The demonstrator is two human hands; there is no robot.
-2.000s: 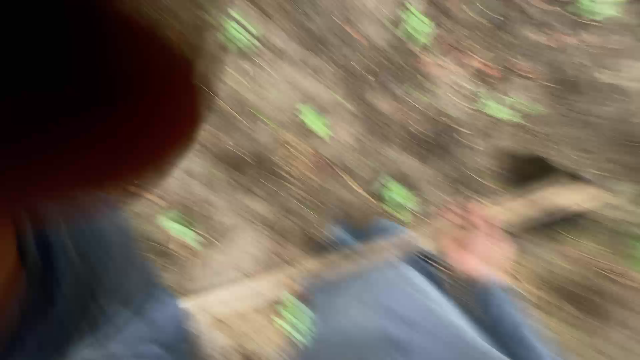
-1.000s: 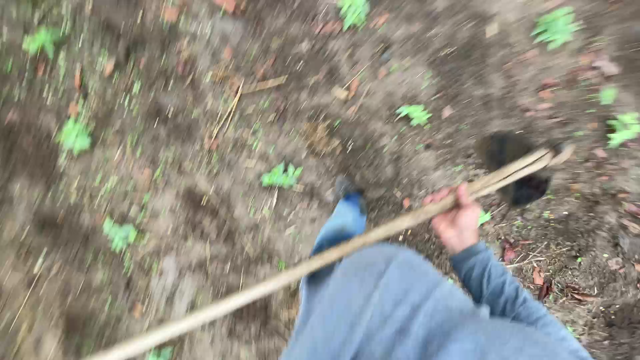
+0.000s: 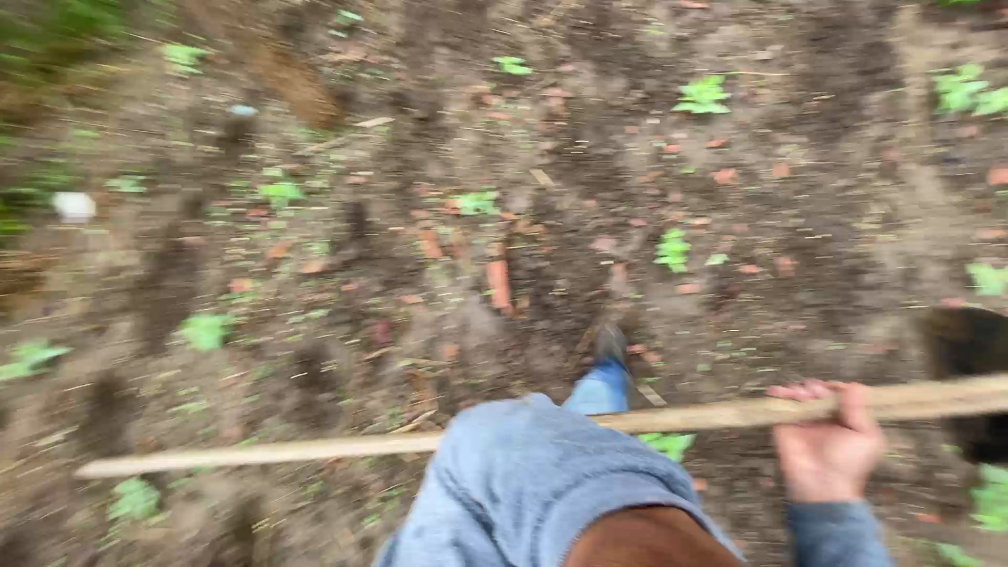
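My right hand (image 3: 831, 449), in a blue-grey sleeve, is closed around the long wooden handle (image 3: 709, 416) of what looks like a hoe, near its head. The dark head (image 3: 969, 346) lies at the right edge, partly out of frame. The handle runs left across the view, passes behind grey-blue clothing (image 3: 535, 465), and ends at the lower left. A smooth brown surface (image 3: 654, 539) shows at the bottom edge; I cannot tell what it is. My left hand is not visible.
Brown soil (image 3: 543, 339) carries scattered small green plants (image 3: 703, 94) and reddish fragments (image 3: 498, 285). One foot (image 3: 610, 344) is on the ground below a blue trouser leg. A white object (image 3: 74, 206) lies at the left, near blurred greenery (image 3: 63, 31).
The handle has swung from a diagonal to nearly level, and its far end now shows at the left. My right hand stays on it. The view has shifted over the ground.
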